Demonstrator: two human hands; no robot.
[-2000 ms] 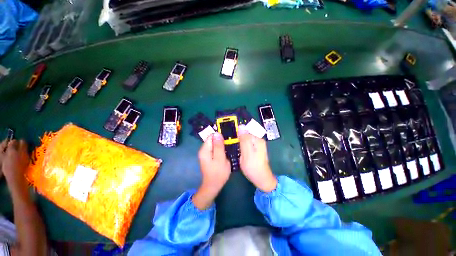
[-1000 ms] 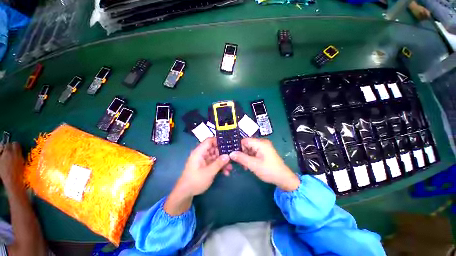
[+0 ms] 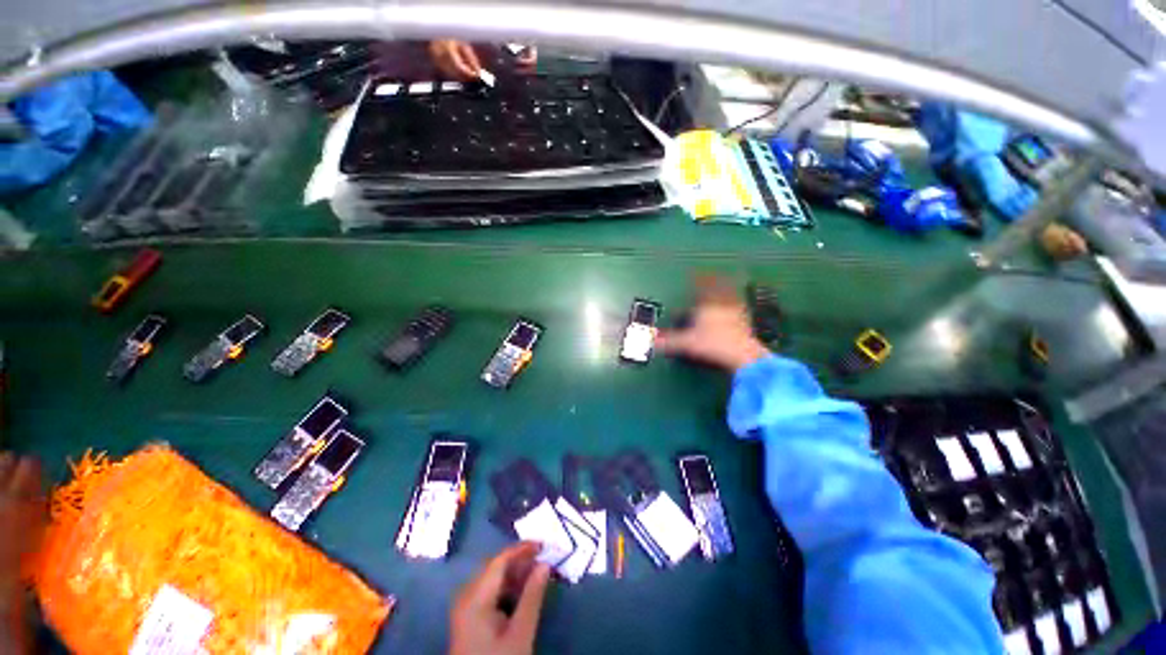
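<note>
Several flat display modules, black with white ends (image 3: pixel 665 527), lie in a loose pile near the middle. My left hand (image 3: pixel 501 601) is at the near left edge of the pile, with thumb and finger closed on a white end. My right hand (image 3: pixel 719 326) is stretched far forward over the belt, blurred, between a phone body with a white screen area (image 3: pixel 641 333) and a dark phone (image 3: pixel 766 314). Something dark shows beside its fingers; whether it is held is unclear. The yellow-framed front housing held earlier is not visible at my hands.
Phone bodies (image 3: pixel 435 502) lie left of the pile, one (image 3: pixel 705 505) right of it. An orange bag (image 3: pixel 192 550) is at left, a black blister tray (image 3: pixel 953 512) at right. More phones line the belt. Stacked trays (image 3: pixel 499 134) and another worker's hand (image 3: pixel 457 58) are beyond.
The view has tilted up. My hands have separated: the right reached far forward, the left moved to the module pile. The yellow-framed housing is no longer between them.
</note>
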